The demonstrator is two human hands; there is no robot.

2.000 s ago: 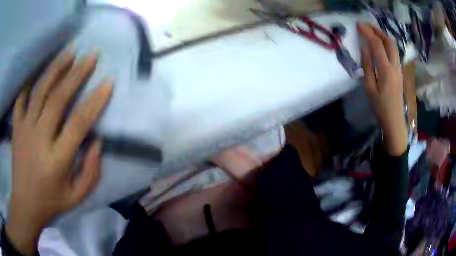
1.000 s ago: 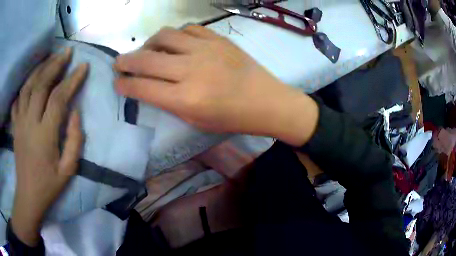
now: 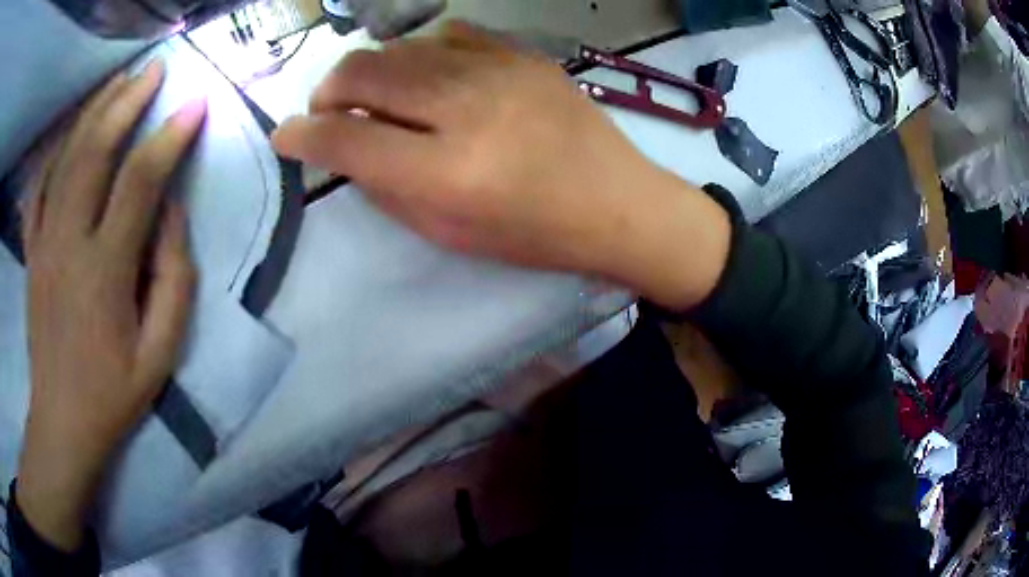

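Observation:
A pale light blue-grey cloth piece (image 3: 231, 237) with a dark strip (image 3: 274, 242) along its curved edge lies on the white table at the left. My left hand (image 3: 107, 282) lies flat on the cloth with fingers spread a little. My right hand (image 3: 485, 158) is at the cloth's dark edge, its thumb and fingertips close together there; whether they pinch the strip is hidden. The lit needle area (image 3: 265, 45) of the sewing machine is just beyond the cloth, at the top left. A second dark strip (image 3: 186, 423) crosses the cloth lower down.
Red thread snips (image 3: 654, 88) lie right of my right hand, beside small dark scraps (image 3: 747, 149). Black-handled shears (image 3: 854, 56) lie at the table's far right. Dark cloth (image 3: 852, 203) and mixed cloth pieces (image 3: 937, 327) are beyond the table edge at the right.
My right hand came from the table's right side to the cloth edge, then stayed near there. The cloth edge has shifted, and the lit needle area now shows. My left hand remains on the cloth.

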